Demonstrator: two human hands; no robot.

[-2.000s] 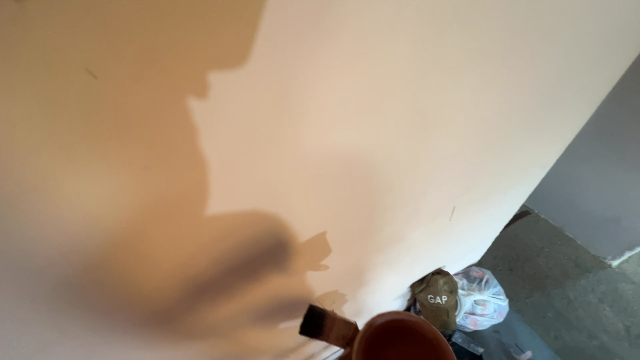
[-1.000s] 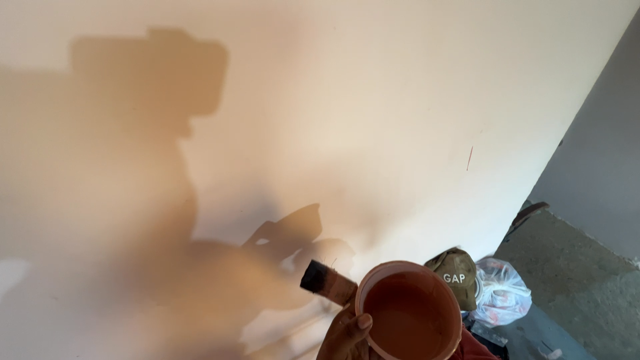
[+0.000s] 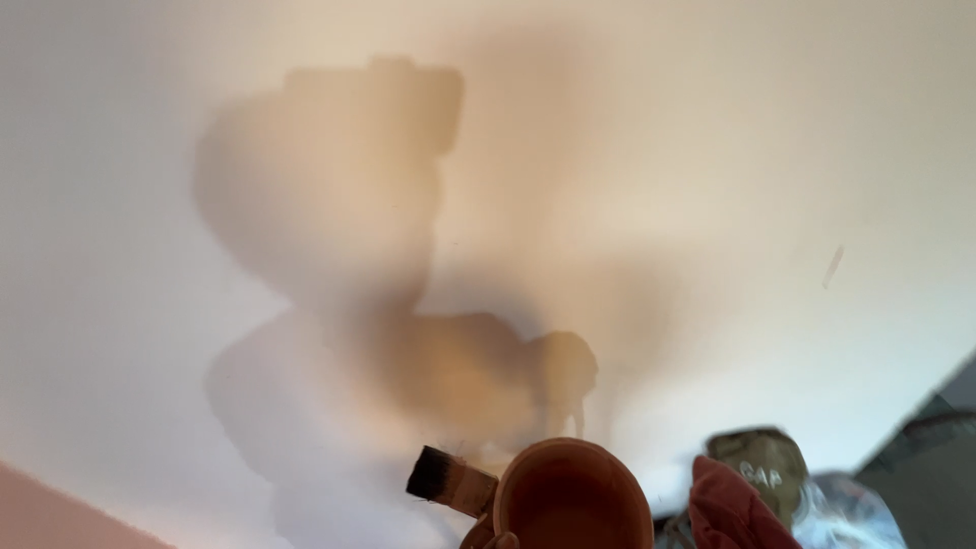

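Note:
At the bottom edge, my left hand (image 3: 499,540) grips an orange-brown plastic container (image 3: 573,450), its thumb over the rim. Inside it, reddish-brown content shows dimly. A flat paintbrush (image 3: 456,482) with dark bristles juts out to the left, between this hand and the container; the bristles point up and left, apart from the wall. Most of the hand is cut off by the frame. My right hand is not in view. A red cloth, perhaps a sleeve (image 3: 732,507), shows at the lower right. The pale wall (image 3: 686,191) fills most of the view.
Shadows of a head and arms fall on the wall. A pink area (image 3: 61,518) covers its lower left corner. At the lower right are an olive fabric item bearing writing (image 3: 762,457) and a clear plastic bag (image 3: 850,511), with grey floor (image 3: 923,473) beyond.
The view has shifted left along the wall, and the shadows have changed shape. Red cloth now stands out right of the container. The container and brush stay in the left hand.

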